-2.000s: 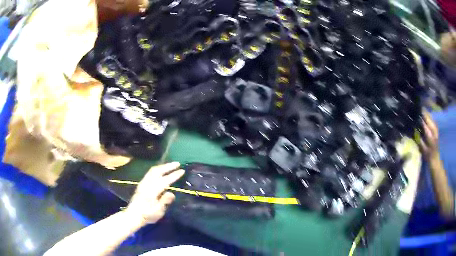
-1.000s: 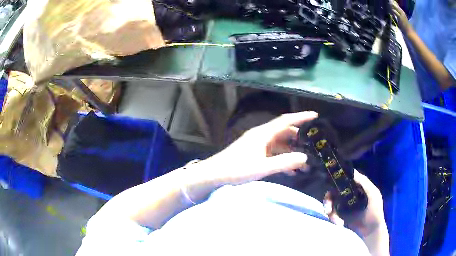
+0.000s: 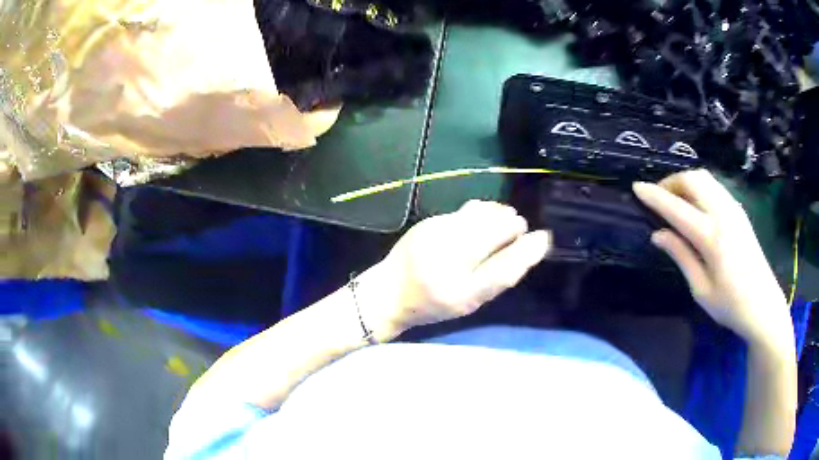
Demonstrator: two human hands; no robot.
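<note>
A long black socket housing (image 3: 620,135) with pale curved marks lies on the green table. A second long black part (image 3: 588,216) lies along its near side. A thin yellow wire (image 3: 404,182) runs left from between them across the table. My left hand (image 3: 453,265) is palm down with bent fingers, its tips at the near part's left end; whether it pinches anything is hidden. My right hand (image 3: 714,247) reaches over the near part's right end, with thumb and fingers spread a little; its grip is unclear.
Crumpled brown paper (image 3: 171,81) covers the table's left side. A dark heap of loose black parts (image 3: 700,67) lies at the far right. Gold contacts (image 3: 364,11) show at the top edge. A blue crate (image 3: 211,260) stands below the left table edge. Another yellow wire (image 3: 796,260) hangs at the right.
One second ago both hands were over the lap with a black strip with gold contacts. Both are now up at the housing, and that strip is no longer recognisable. The view has shifted.
</note>
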